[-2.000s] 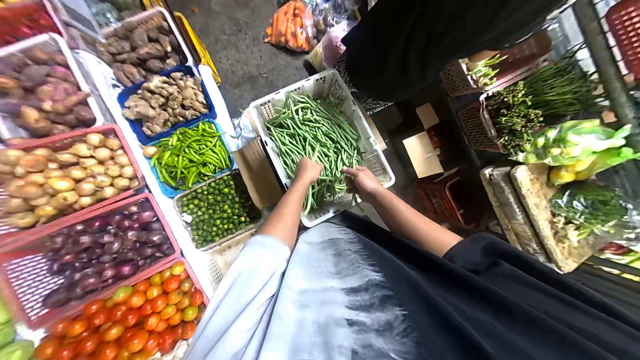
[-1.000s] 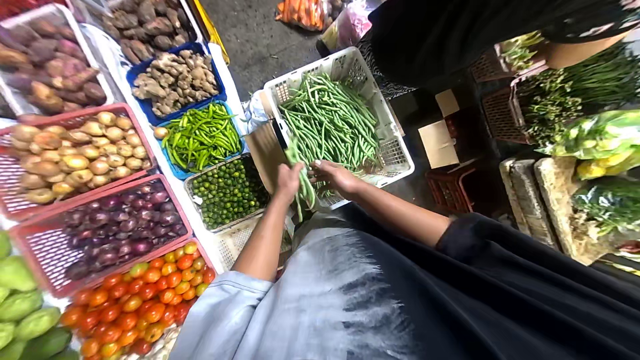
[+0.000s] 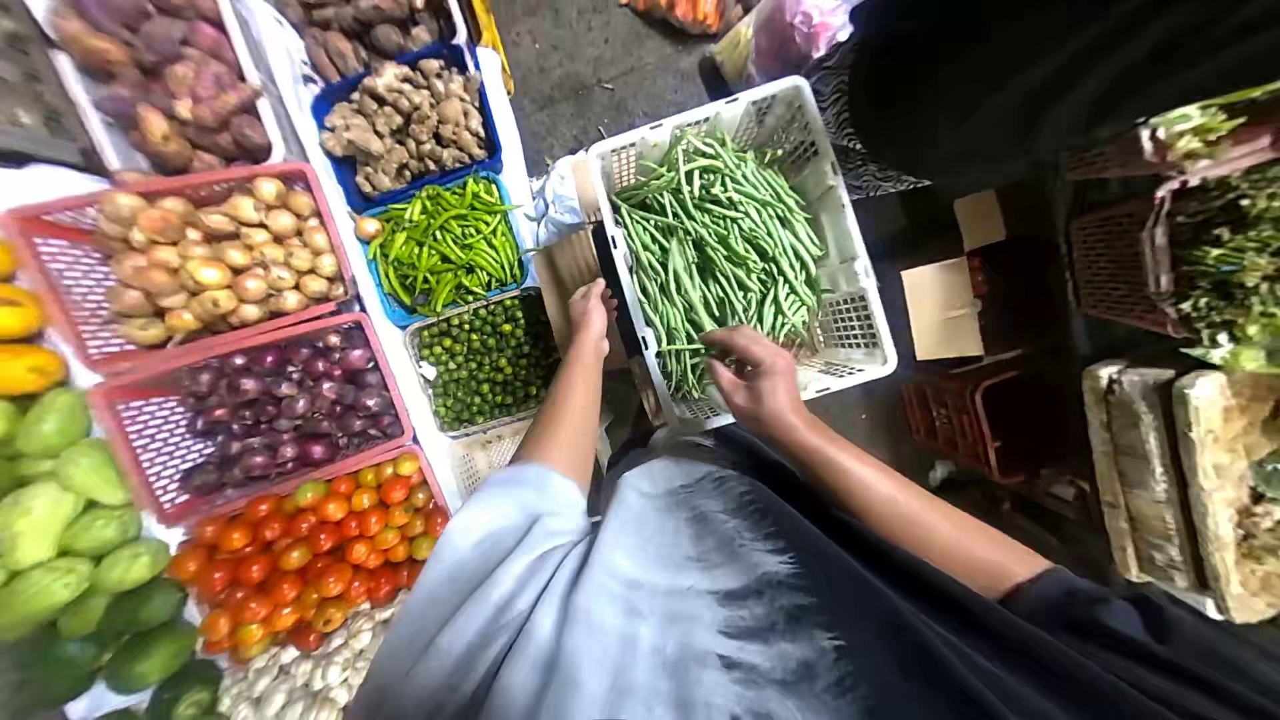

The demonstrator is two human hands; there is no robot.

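Note:
A white plastic crate (image 3: 868, 262) stands in front of me, heaped with long green beans (image 3: 715, 235). My right hand (image 3: 757, 378) is over the crate's near end, fingers curled beside the beans; whether a bean is between them is unclear. My left hand (image 3: 592, 312) is just outside the crate's left side, over brown cardboard (image 3: 568, 262), with no beans visible in it. Left of that hand are a basket of small green citrus fruits (image 3: 482, 360) and a blue basket of green chili peppers (image 3: 447, 243).
Ginger (image 3: 408, 122), onions (image 3: 222, 262), red onions (image 3: 290, 405) and tomatoes (image 3: 310, 550) fill the stall on the left. A dark-clothed person (image 3: 980, 70) is beyond the crate at upper right. Foam boxes (image 3: 1145, 470) and leafy greens (image 3: 1235, 260) stand on the right.
My hands have moved apart. One second ago they were together at the crate's near left corner with several beans; the left hand no longer shows any.

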